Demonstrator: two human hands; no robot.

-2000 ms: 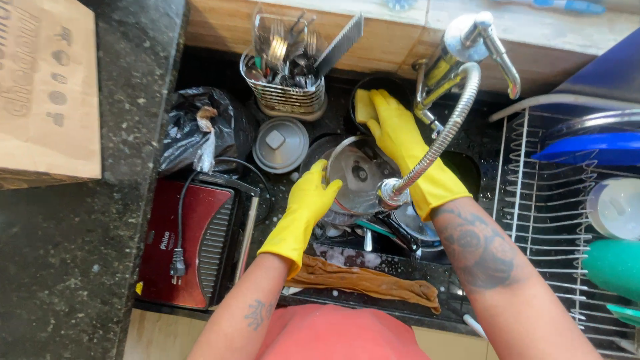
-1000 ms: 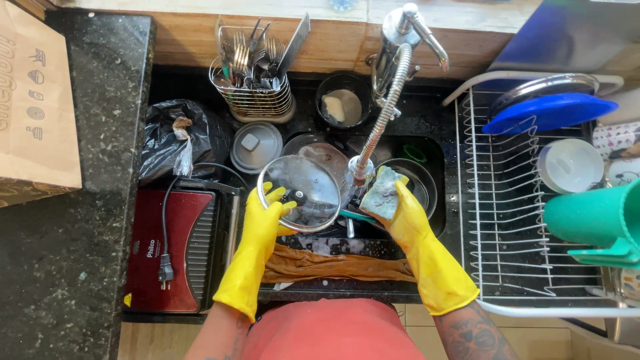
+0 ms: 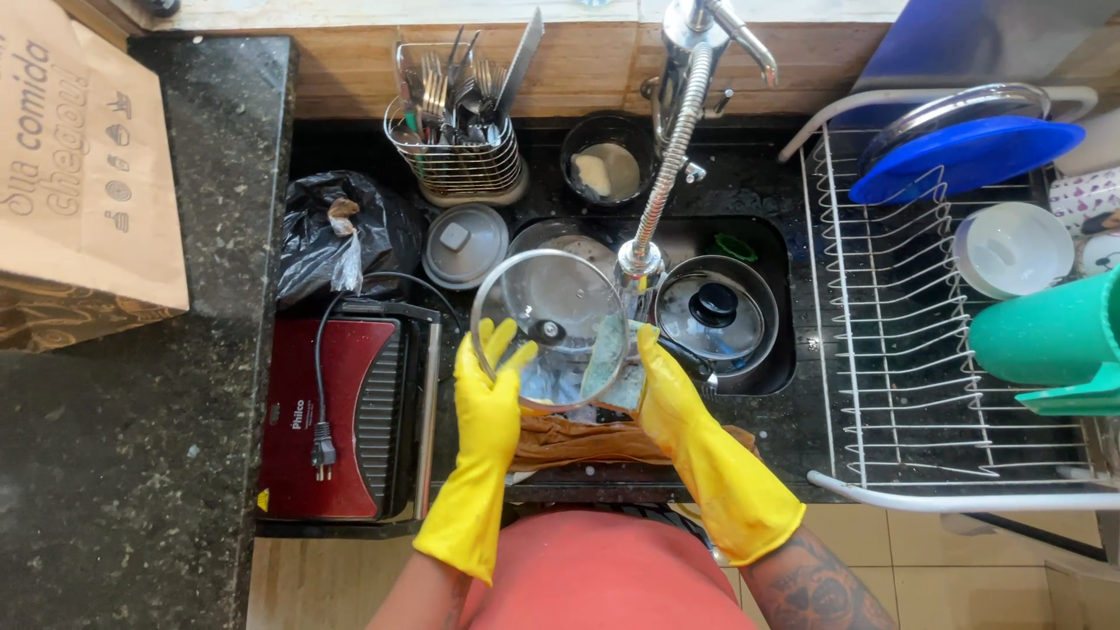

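Yellow rubber gloves cover both hands. My left hand (image 3: 490, 385) grips the left rim of a round glass pot lid (image 3: 560, 289) with a dark knob mount, tilted over the sink. Its rim rests between thumb and fingers. My right hand (image 3: 682, 420) holds a worn greenish sponge (image 3: 617, 367) against the lid's lower right side, and part of it shows through the glass. Just above is the flexible metal hose faucet (image 3: 669, 166), its spout head close to the lid. A metal pot with a glass lid and black knob (image 3: 714, 304) sits in the sink's right part.
A brown cloth (image 3: 586, 442) lies along the sink's front edge. Behind stand a cutlery basket (image 3: 459, 166), a grey lid (image 3: 465, 245) and a black bowl (image 3: 608, 162). Left are a black plastic bag (image 3: 350, 227) and a red electric grill (image 3: 328, 420); right, a white dish rack (image 3: 901, 350).
My right hand went from the black bowl at the back, where a yellow sponge was, to the lid with the greenish sponge. My left hand keeps the glass lid, now lifted.
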